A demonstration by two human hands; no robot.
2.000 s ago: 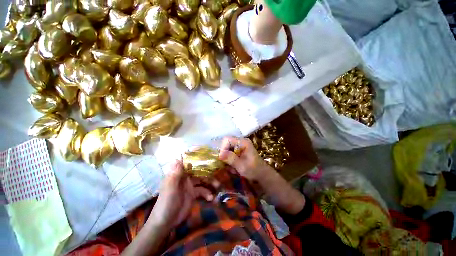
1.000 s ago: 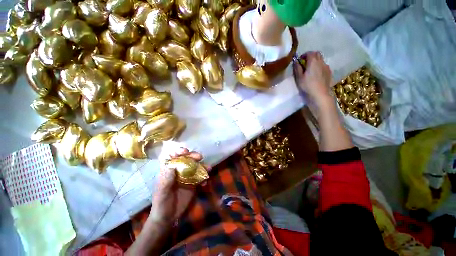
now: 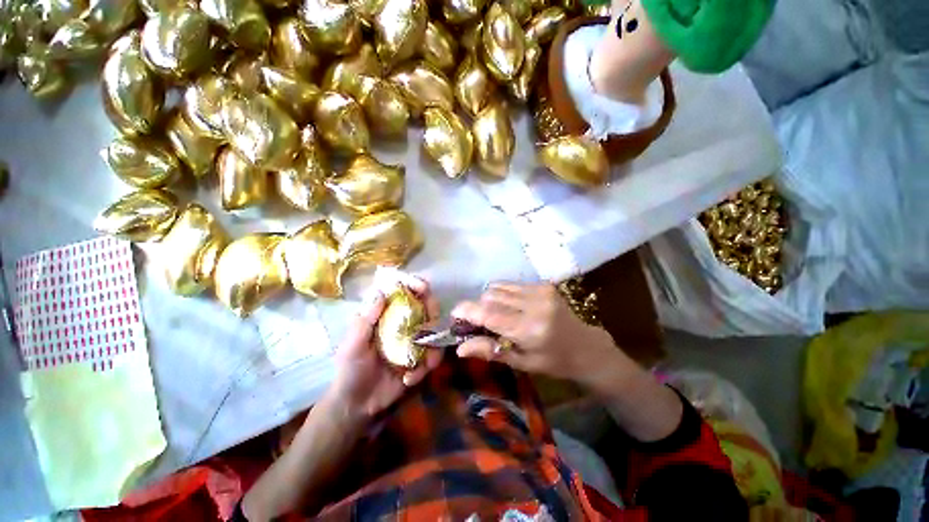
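My left hand (image 3: 372, 357) holds a puffy, shiny gold ingot (image 3: 399, 326) upright above my lap at the table's front edge. My right hand (image 3: 535, 331) is closed on small snips (image 3: 460, 330) with a dark grip. Their thin metal tip points left and meets the ingot's right side. A thread is too fine to make out at the ingot. Many stuffed gold ingots (image 3: 260, 131) are heaped on the pale table (image 3: 469, 240), with a curved row of them nearest me.
A plush figure (image 3: 623, 76) with a green hat stands at the table's right, one ingot at its front. A cardboard box (image 3: 626, 306) and white sack (image 3: 805, 296) hold small gold pieces. A red-marked sheet (image 3: 82, 306) and yellow paper (image 3: 92, 423) lie left.
My right hand has come back from beside the plush figure with the snips, which now touch the ingot. My left hand has turned the ingot upright. The view has shifted left.
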